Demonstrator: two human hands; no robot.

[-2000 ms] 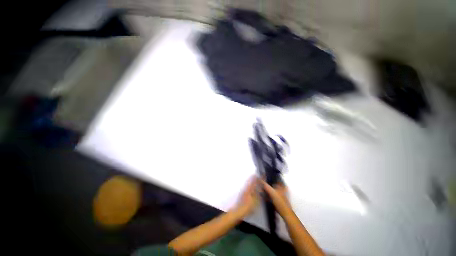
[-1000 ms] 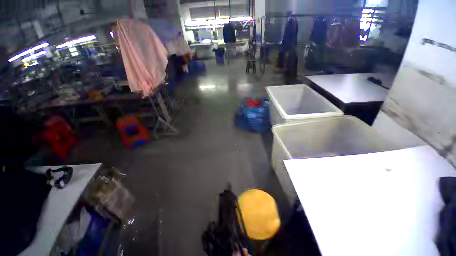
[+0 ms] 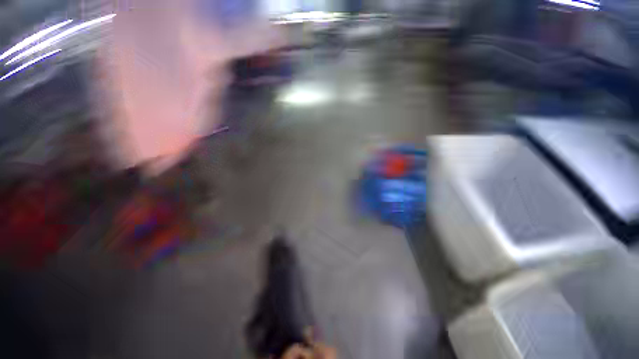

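Note:
A dark, blurred elongated bundle point(image 3: 280, 301), which looks like the black clothes hangers, stands out over the floor at the bottom, left of centre. Fingers of mine point(image 3: 308, 348) show at its lower end, cut off by the bottom edge, and appear closed around it. Whether they belong to my left hand, my right hand or both cannot be told. The rest of my hands is out of the picture.
White bins point(image 3: 483, 210) stand at the right, with a white table point(image 3: 595, 161) beyond. A blue-and-red bundle point(image 3: 396, 186) lies beside them. Pink cloth point(image 3: 157, 84) hangs at the upper left above red-and-blue stools point(image 3: 150, 228). Grey floor runs up the middle.
The view has turned from the table with the dark jackets to the aisle. The bins and blue bundle now look nearer. The yellow round seat and near white tabletop have left view.

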